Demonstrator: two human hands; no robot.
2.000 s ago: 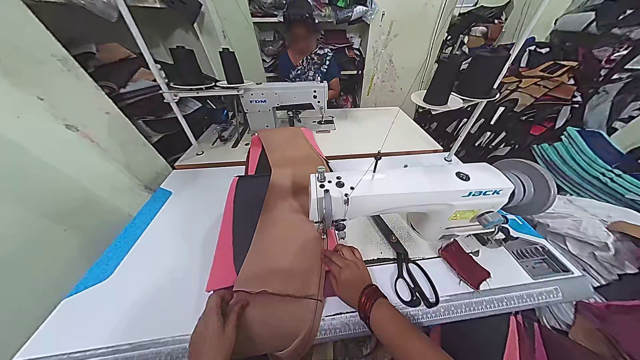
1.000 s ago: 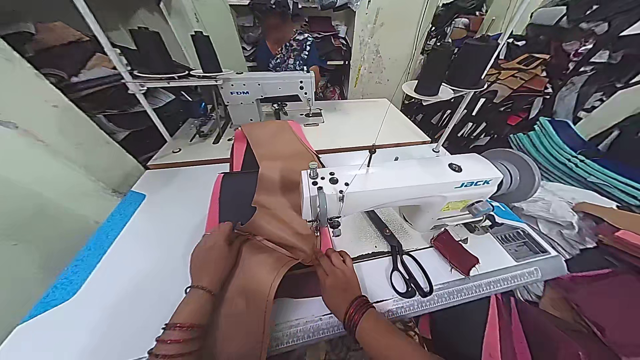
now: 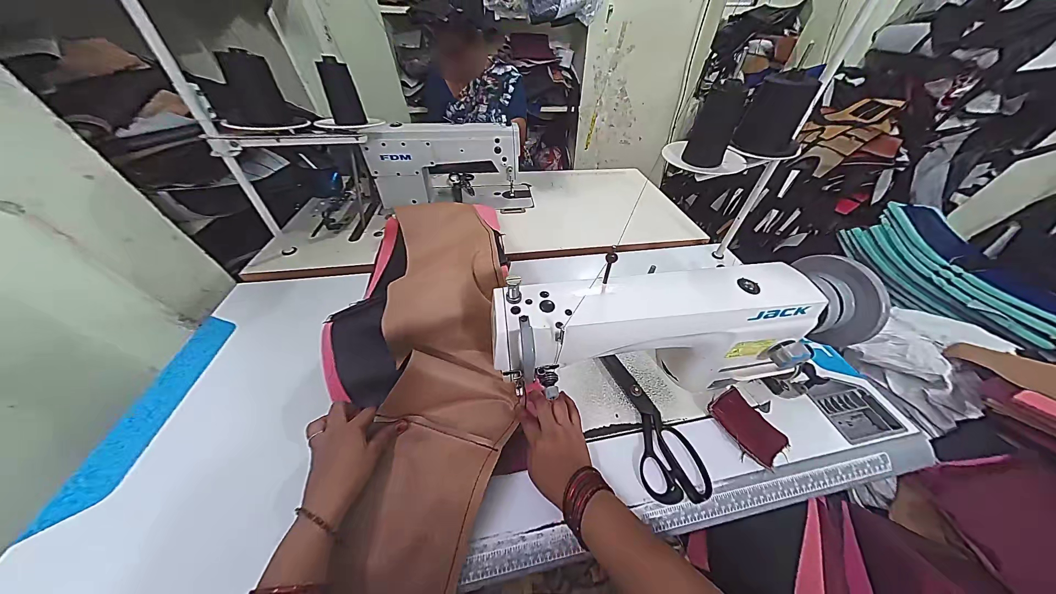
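Observation:
A tan leather-like panel [image 3: 437,289] with black and pink layers beneath it lies left of the needle of a white Jack sewing machine [image 3: 627,322]. My left hand [image 3: 346,454] pinches the panel near a cross seam, thumb on top. Close in front of the presser foot, my right hand [image 3: 553,437] has its fingers on the panel's right edge, beside a pink strip. The fingertips near the needle are partly hidden by the machine head. Black-handled scissors [image 3: 672,462] lie right of my right hand, their blades toward the machine bed.
A maroon fabric scrap [image 3: 749,427] lies right of the scissors. A metal ruler [image 3: 767,491] runs along the front edge. Behind stands an FDM sewing machine [image 3: 445,161], with a person beyond it. Stacked teal-edged pieces [image 3: 949,272] and maroon cloth [image 3: 982,511] are at right.
Since the first frame the panel has been pulled toward me and bunched up near the needle. Its cross seam now lies farther up, closer to the machine. Both hands remain on the panel.

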